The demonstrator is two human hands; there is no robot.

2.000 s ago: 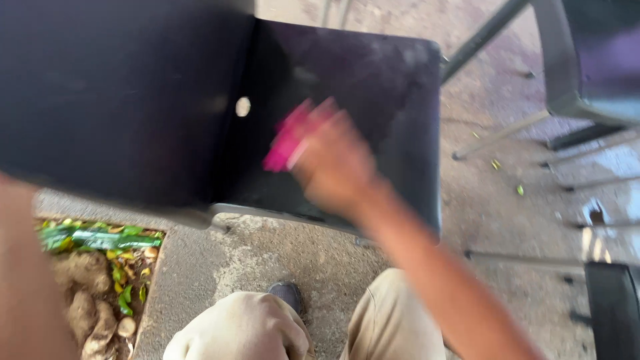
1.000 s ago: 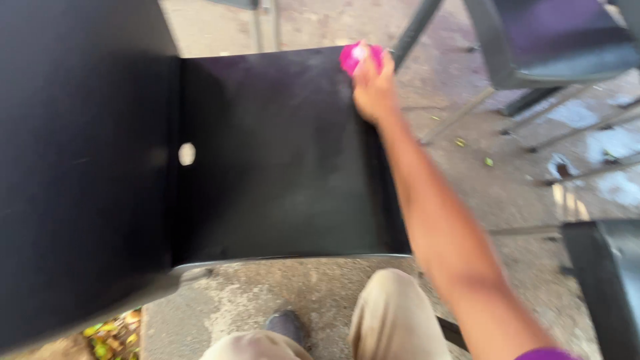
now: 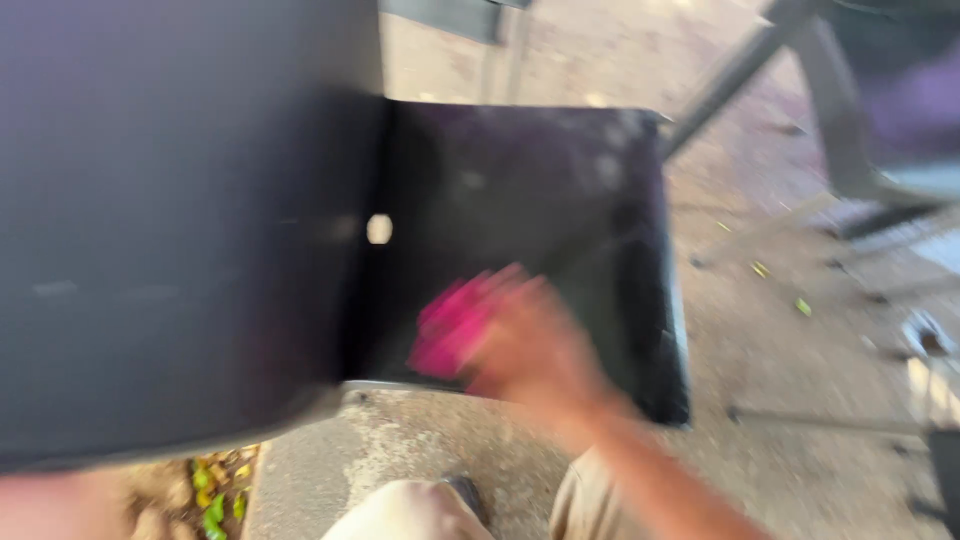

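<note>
My right hand (image 3: 525, 337), blurred, is closed on a bright pink cloth or sponge (image 3: 454, 326); its exact kind cannot be told. Hand and pink thing are over the near part of a black chair seat (image 3: 540, 187). The chair's tall black backrest (image 3: 172, 225) fills the left of the view, with a small pale hole (image 3: 379, 229) where it meets the seat. At the lower left edge shows a blurred bit of skin, likely of my left arm; the left hand itself is not seen.
More chairs stand around: a dark one (image 3: 900, 97) at the upper right, part of another (image 3: 450, 16) at the top. Their metal legs reach over the stained concrete floor (image 3: 780, 360). At the lower left is a bed of stones and leaves (image 3: 214, 495). My knees are just below the seat.
My right hand, with the pink thing in it, has moved from the seat's far right corner back toward the near left part of the seat.
</note>
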